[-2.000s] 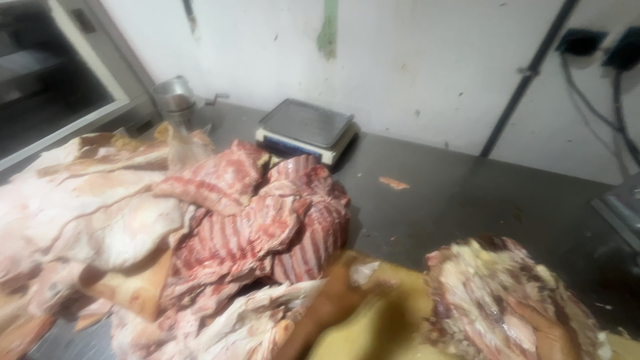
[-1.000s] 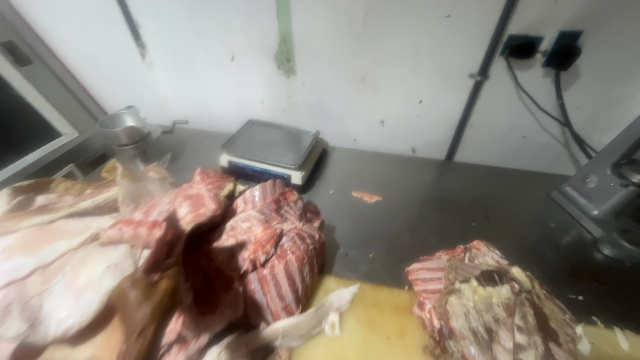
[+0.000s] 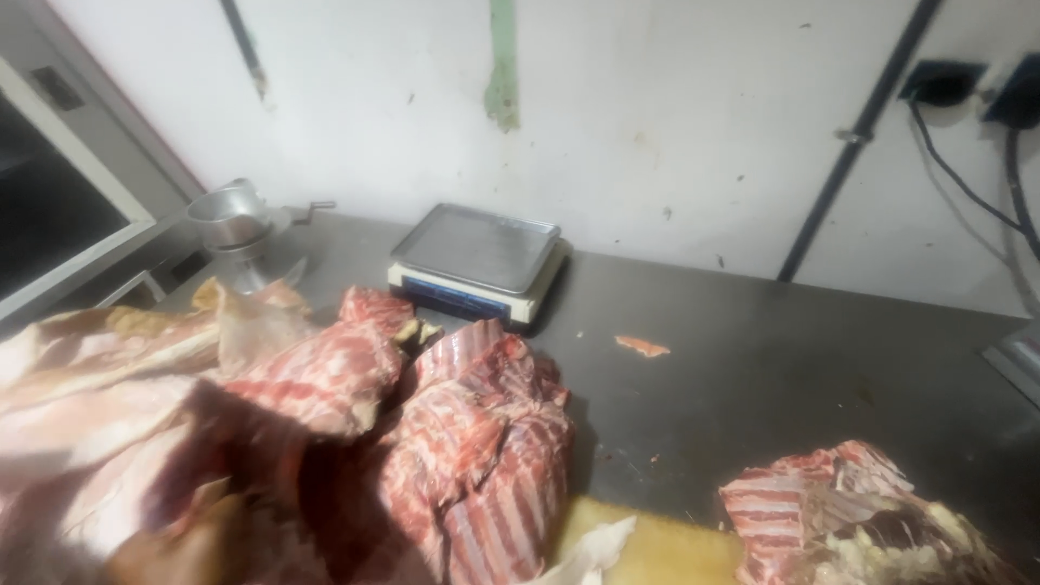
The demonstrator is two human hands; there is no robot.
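Neither my left hand nor my right hand can be clearly made out. A blurred brown shape [image 3: 183, 540] at the lower left could be skin or part of a hand; I cannot tell which. Pale slabs of skin and fat [image 3: 89, 431] are heaped on the left. Beside them lies red raw meat [image 3: 325, 378], touching a rib section [image 3: 508, 487] with its bones showing. A white flap [image 3: 597, 548] overlaps the yellow cutting board [image 3: 678, 540]. Another rib piece [image 3: 845, 520], with yellowish fat and a dark hollow, is at the lower right.
Behind the meat, a weighing scale [image 3: 475, 252] with a metal tray stands on the dark worktop [image 3: 731, 366]. A metal hand-cranked grinder [image 3: 236, 231] is at the back left. A small orange scrap [image 3: 642, 346] lies right of the scale. Cables [image 3: 967, 183] hang from wall sockets.
Two seconds ago one hand was over the cutting board and the other on the right-hand meat piece; both have left those spots. The view has shifted.
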